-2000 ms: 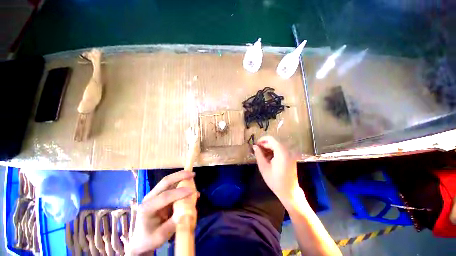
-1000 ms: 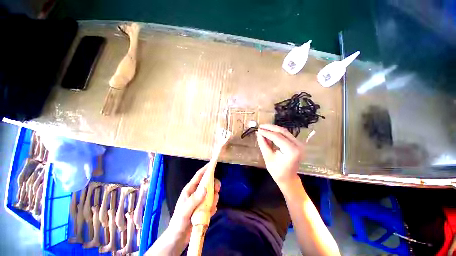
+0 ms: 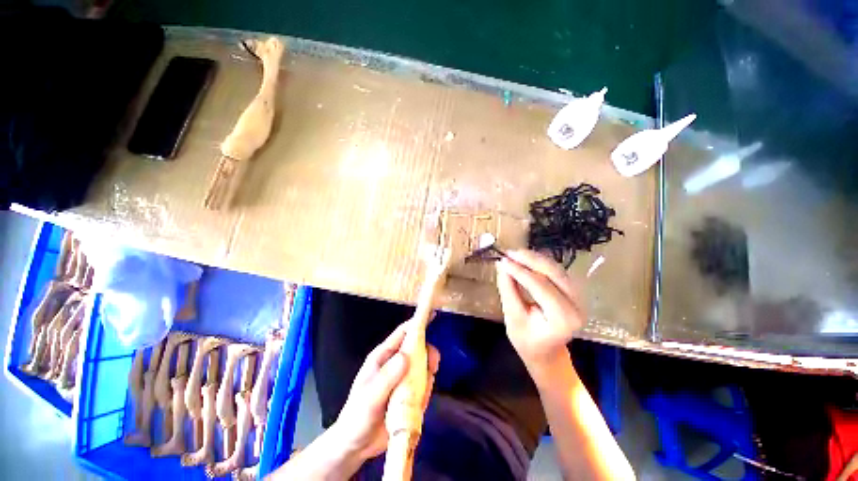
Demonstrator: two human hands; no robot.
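Observation:
My left hand (image 3: 384, 390) is closed around a tan leg-shaped piece (image 3: 421, 352), whose splayed small end points up to the left edge of the cardboard pad (image 3: 459, 224). My right hand (image 3: 539, 305) pinches a thin black fitting (image 3: 487, 252) between thumb and fingertips. The fitting is over the pad, at the whitish glue dab (image 3: 486, 240); whether it touches the dab I cannot tell. A tangled pile of black fittings (image 3: 570, 224) lies to the right of the pad.
Two white glue bottles (image 3: 576, 122) lie behind the pile, beside a clear panel's edge (image 3: 658, 207). Another leg-shaped piece (image 3: 252, 127) and a black phone (image 3: 173, 107) lie at left. A blue crate (image 3: 103, 427) with leg pieces and a clear plastic bag (image 3: 141, 296) stands at lower left.
My right hand has brought the black fitting left from beside the pile to the glue dab. My left hand still holds the leg piece. The view has shifted, so the bench appears turned.

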